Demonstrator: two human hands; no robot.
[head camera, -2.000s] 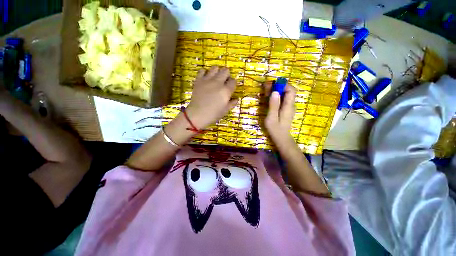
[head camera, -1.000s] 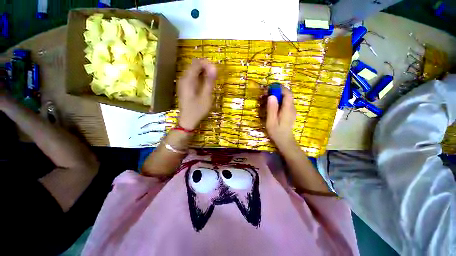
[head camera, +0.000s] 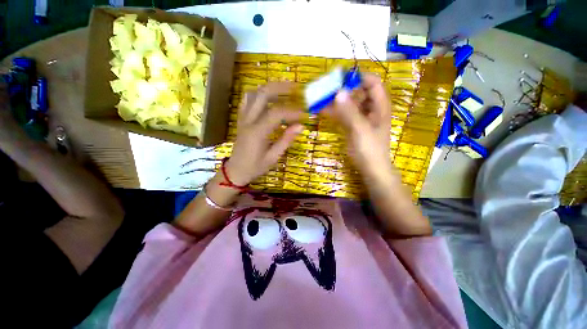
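A blue battery cell (head camera: 321, 101) with a white rectangle on its side is held by my right hand (head camera: 368, 109) above the gold sheet. The cell and hand are slightly blurred. My left hand (head camera: 265, 128) is just left of the cell, fingers spread and pointing towards it; I see nothing in it. The gold sheet (head camera: 309, 160), crossed by thin dark-red wires, lies under both hands on a white backing board (head camera: 309, 26).
A cardboard box (head camera: 222, 83) holding pale-yellow paper pads (head camera: 158, 77) stands at the left. Blue cells with pale pads (head camera: 470, 106) lie in a pile at the right. A person in black is at the left; a pale sleeve (head camera: 534, 160) is at the right.
My right hand has moved up and turned the cell, so its white side shows and it points left. My left hand has opened and moved right, close to the cell.
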